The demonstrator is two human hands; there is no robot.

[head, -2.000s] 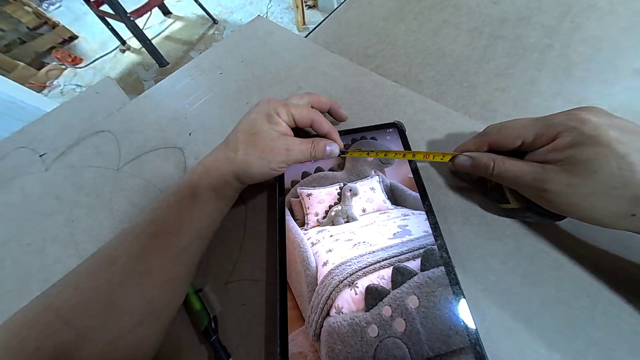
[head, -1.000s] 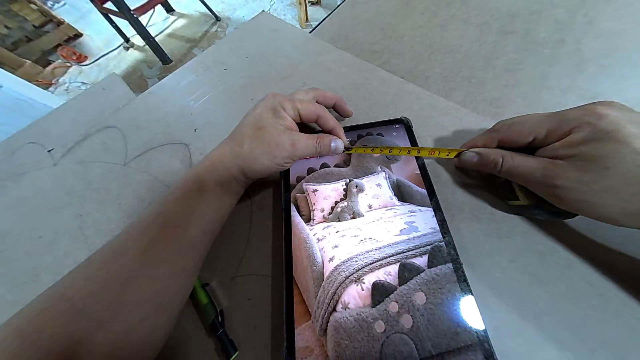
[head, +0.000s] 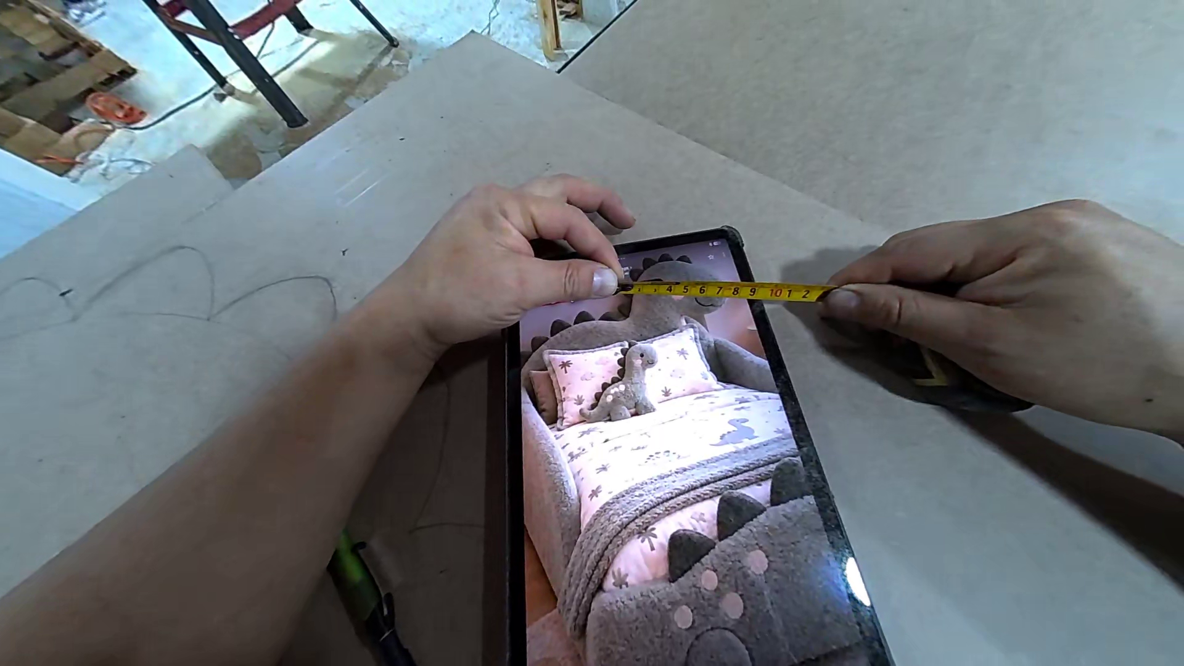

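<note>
A tablet in a dark case (head: 684, 444) lies on the pale board (head: 388, 166), its screen showing a plush dinosaur-shaped bed. Across the top of the screen runs the yellow blade of a tape measure (head: 731, 290). The thumb and fingers of my left hand (head: 518, 259) pinch the blade's end over the screen. Beyond the tablet's right edge, my right hand (head: 1008, 305) grips the blade between thumb and forefinger, with the dark tape case (head: 971, 393) partly hidden beneath that hand. A green and black pen-like tool (head: 361, 592) lies partly under my left forearm.
Curved pencil lines (head: 208, 277) mark the board at left. A second board (head: 888, 102) lies at the upper right. On the floor beyond stand dark metal legs of a stand or chair (head: 245, 65), near an orange coiled cord (head: 116, 108) and cardboard pieces (head: 69, 79).
</note>
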